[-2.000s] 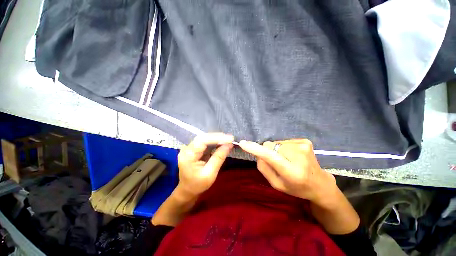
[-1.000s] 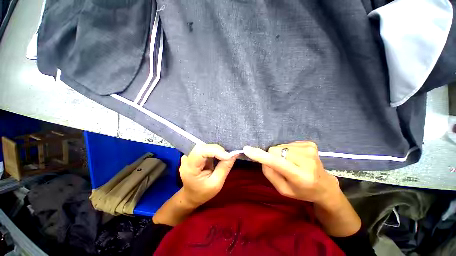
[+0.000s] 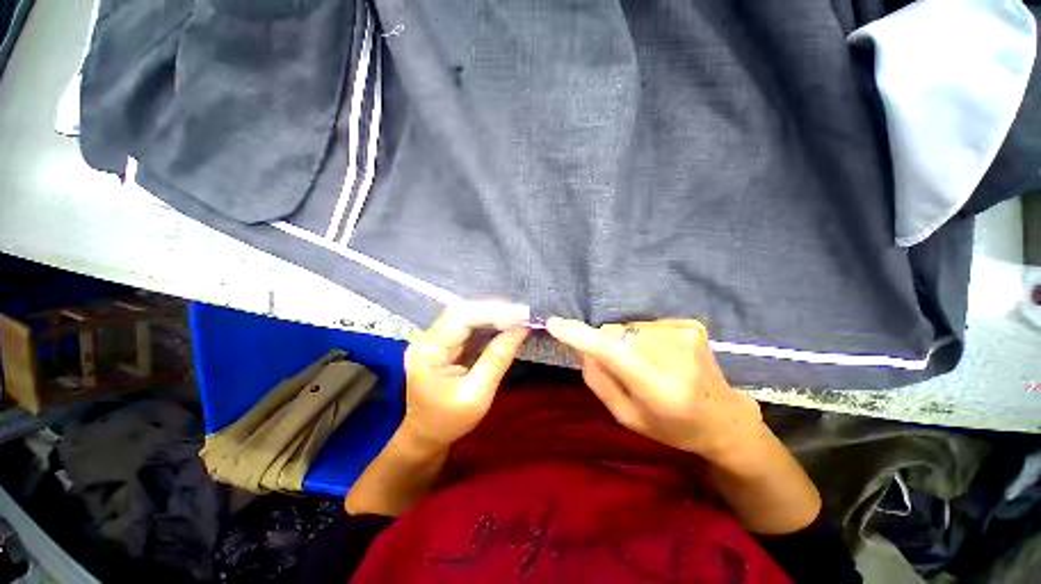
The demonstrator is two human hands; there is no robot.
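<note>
A dark grey garment (image 3: 537, 171) lies spread over the white table. A narrow white binding (image 3: 816, 357) runs along its hem (image 3: 343, 277) near the table's front edge. My left hand (image 3: 451, 371) pinches the hem between thumb and forefinger. My right hand (image 3: 656, 376), with a ring on one finger, holds the hem just to the right, its forefinger tip almost touching the left fingertips. A small stretch of binding shows between the fingertips. I cannot make out a needle or thread there. Paired white lines (image 3: 364, 143) run up the garment beside a rounded grey piece (image 3: 245, 114).
A pale curved panel (image 3: 947, 103) lies at the upper right. The white table (image 3: 69, 211) ends at a front edge. Below it are a blue bin (image 3: 245, 365) with folded khaki cloth (image 3: 291, 422), a wooden frame (image 3: 86, 348) and dark cloth at both sides.
Since one second ago, both hands have moved slightly up, away from my body, with the pinched hem. The cloth above them has creased differently. Both hands still hold the hem.
</note>
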